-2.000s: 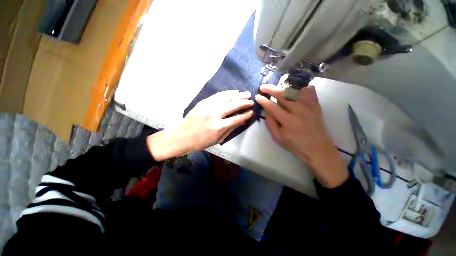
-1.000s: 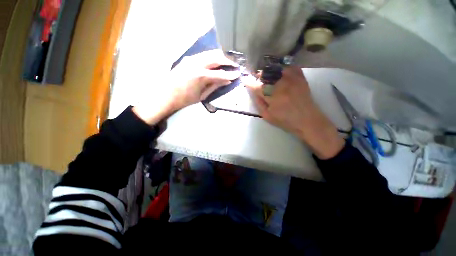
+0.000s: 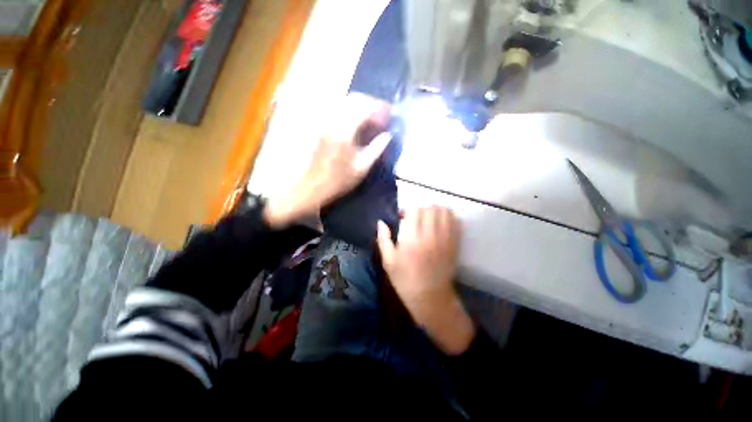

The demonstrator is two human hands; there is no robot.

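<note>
A dark fabric piece (image 3: pixel 363 202) runs from under the sewing machine's head (image 3: pixel 462 49) down over the table's front edge. Its bluer far part (image 3: pixel 382 62) lies left of the machine head. My left hand (image 3: pixel 342 161) lies on the fabric near the presser area, thumb and finger pinching it. My right hand (image 3: pixel 425 251) is at the table's front edge, its thumb and fingertips at the fabric's right edge. Glare hides the needle and presser foot.
Blue-handled scissors (image 3: pixel 622 243) lie on the white table (image 3: pixel 528 255) at the right. A grey parts tray (image 3: pixel 194 78) with red packets sits on cardboard (image 3: pixel 157 177) at the left. A tan knob (image 3: pixel 516 58) is on the machine. Jeans with patches (image 3: pixel 334 305) show below.
My right hand has moved from beside the needle down to the table's front edge. The fabric now extends towards my lap. My left hand stays on it. The view has shifted.
</note>
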